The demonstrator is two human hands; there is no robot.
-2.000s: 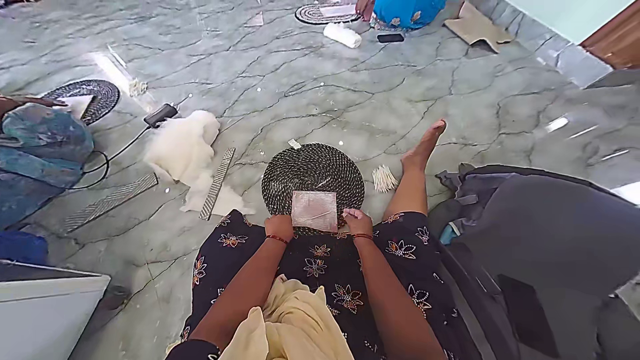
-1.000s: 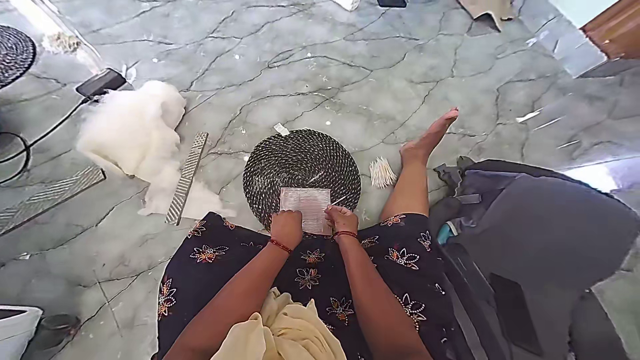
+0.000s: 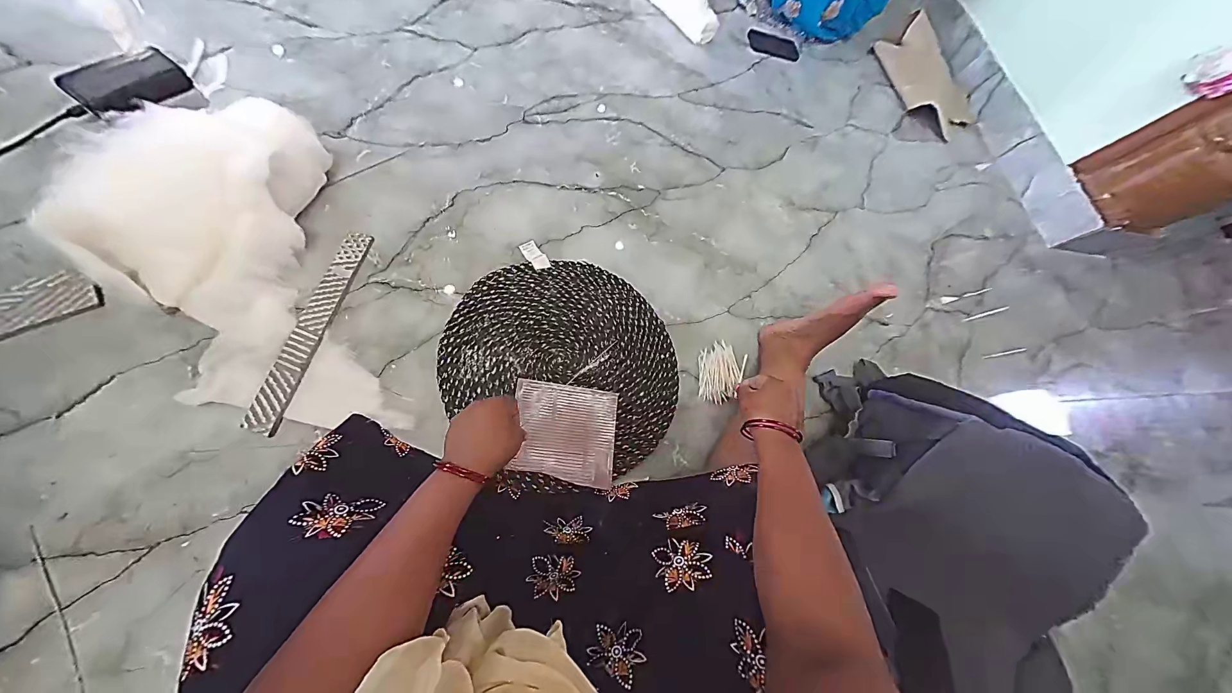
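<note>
My left hand (image 3: pixel 484 435) grips the left edge of a flat square ribbed sheet (image 3: pixel 566 433), held over the near part of a round black-and-white woven mat (image 3: pixel 558 322). A thin pale stick (image 3: pixel 595 361) lies on the mat just above the sheet. My right hand (image 3: pixel 768 399) is off the sheet, at the ankle of my outstretched foot, beside a small pile of thin white sticks (image 3: pixel 720 372) that look like cotton wicks. Its fingers are partly hidden, so whether it holds anything cannot be told.
A heap of white cotton wool (image 3: pixel 192 202) lies on the marble floor at the left, with a striped flat strip (image 3: pixel 310 332) over its edge. A black device with a cable (image 3: pixel 125 81) is behind it. Grey fabric (image 3: pixel 972 510) lies at the right, a phone (image 3: pixel 773 44) farther off.
My right hand has left the sheet and moved right to the stick pile and ankle. My left hand still holds the sheet, now by its left edge.
</note>
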